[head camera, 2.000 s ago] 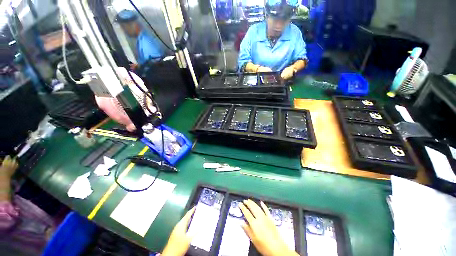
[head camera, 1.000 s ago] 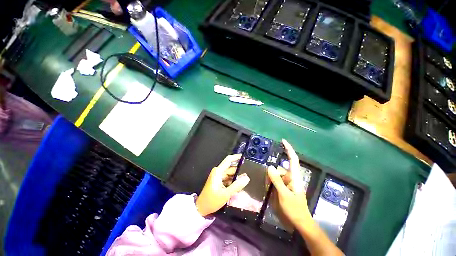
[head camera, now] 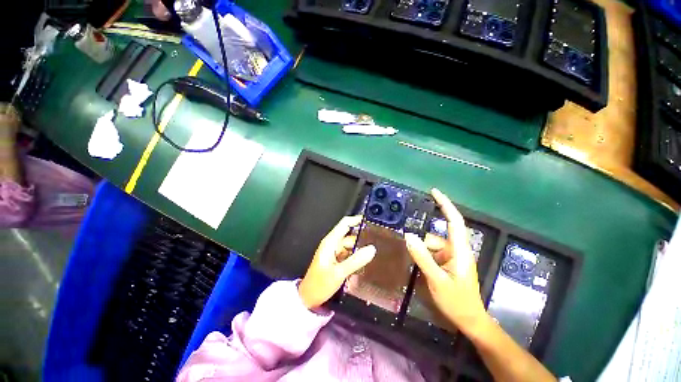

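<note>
My left hand [head camera: 334, 262] holds the left edge of an open-backed phone unit [head camera: 382, 257], its thumb over the unit's face. My right hand [head camera: 446, 265] is at the unit's right edge near the top, fingers bent and forefinger raised. The unit has a dark blue three-lens camera cluster at the far end and a shiny brownish area below. It is held over the four-slot foam tray [head camera: 319, 200]. The tray's leftmost slot is empty. Another phone unit [head camera: 517, 295] lies in the rightmost slot. One more unit is partly hidden under my right hand.
A blue crate [head camera: 84, 276] with rows of dark units stands at left. Loaded foam trays [head camera: 448, 56] stand beyond. A white paper sheet [head camera: 211, 179], white-handled tools [head camera: 357, 122], a thin rod [head camera: 445, 155], a cabled black tool [head camera: 216, 98] and a small blue bin [head camera: 265, 83] lie on the green bench.
Two seconds ago both hands were over the tray with units in all its slots. Since one second ago, the unit stays held between both hands, and its shiny area looks browner. The view has shifted slightly.
</note>
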